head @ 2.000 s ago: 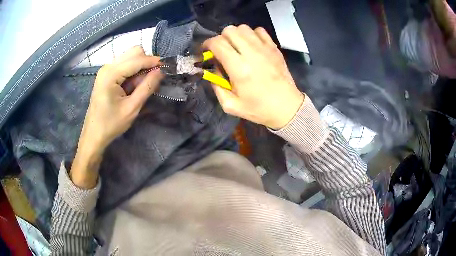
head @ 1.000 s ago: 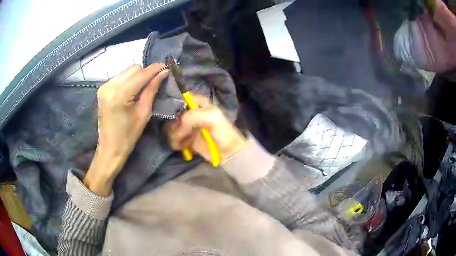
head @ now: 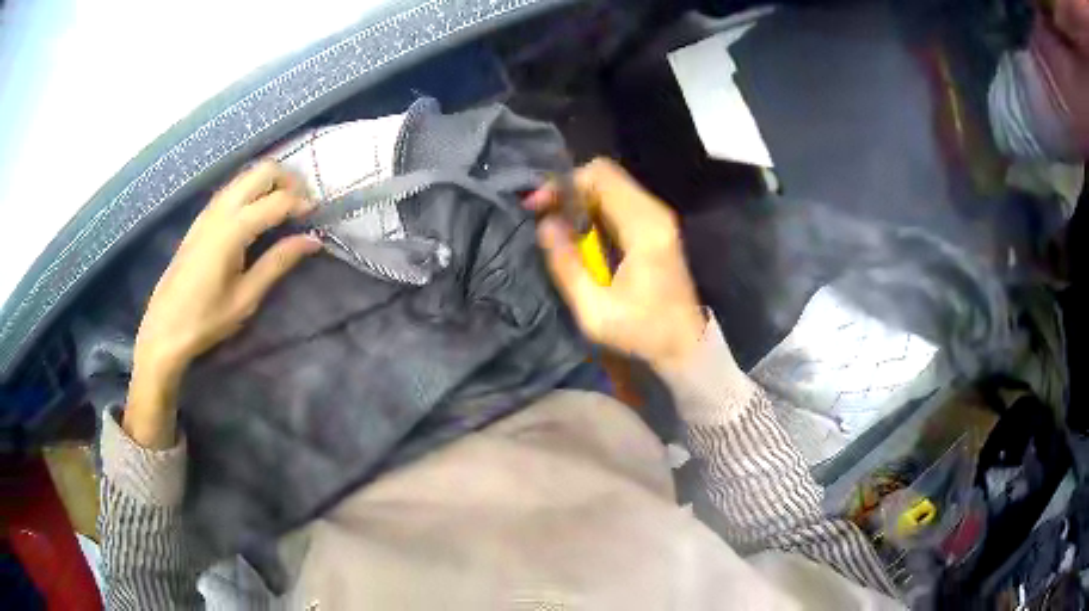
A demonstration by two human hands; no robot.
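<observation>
The dark grey garment (head: 358, 394) lies over my lap against the table edge, with white quilted lining (head: 340, 155) showing at its top. My left hand (head: 227, 263) pinches the zipper (head: 376, 253) at its left part; a toothed line shows along the tape. The grey tape stretches right to my right hand (head: 621, 263), whose fingertips hold its other part. My right hand also holds the cutting pliers; only a bit of the yellow handle (head: 594, 257) shows between the fingers, and the jaws are hidden or blurred.
The white table's edge, wrapped in grey stitched tape (head: 155, 203), curves across the upper left. Another person's hand (head: 1063, 72) is at the upper right. More quilted lining (head: 848, 358) and a bag with a yellow item (head: 917, 516) lie at the lower right.
My right hand has moved up and right, with the pliers now mostly hidden in it, and has taken hold of the tape. My left hand has moved left. The tape is now stretched between them.
</observation>
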